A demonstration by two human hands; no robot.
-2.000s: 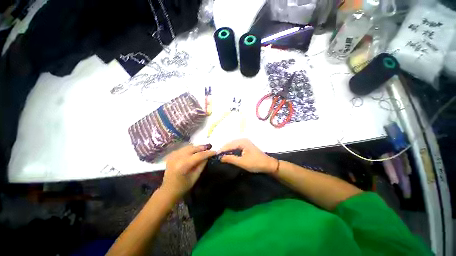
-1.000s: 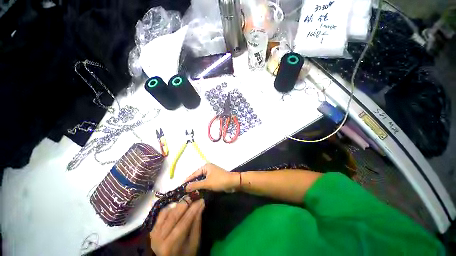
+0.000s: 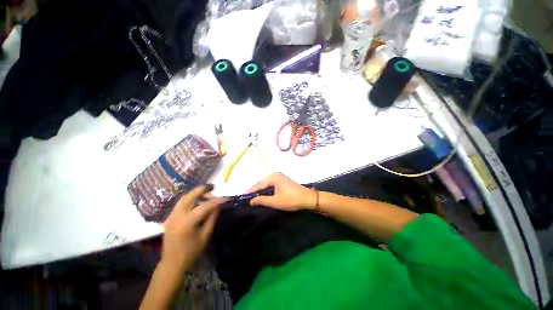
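A dark beaded trim point(image 3: 242, 198) runs along the edge of black fabric point(image 3: 254, 227) at the table's front edge, over the lap. My right hand point(image 3: 282, 192) pinches the trim from the right. My left hand point(image 3: 189, 221) is at the trim's left end, blurred, fingers bent; whether it grips the trim or a needle cannot be told. A striped cushion point(image 3: 173, 175) lies just beyond my left hand. Open yellow-handled pliers point(image 3: 245, 156) and small orange-handled cutters point(image 3: 221, 142) lie beyond the hands.
Red-handled scissors point(image 3: 297, 138) lie on small shiny stones point(image 3: 324, 118). Thread cones point(image 3: 259, 85) stand behind, another cone point(image 3: 392, 83) at right. A silver chain point(image 3: 157, 121) lies at left. A phone point(image 3: 297, 59), a bottle point(image 3: 356, 45) and labelled bags point(image 3: 445, 30) are at back. A pale cable point(image 3: 418, 174) loops at right.
The view has swung. One second ago both hands were close together on the trim, my left hand below it; now my left hand is further left, apart from my right, with the trim nearly level.
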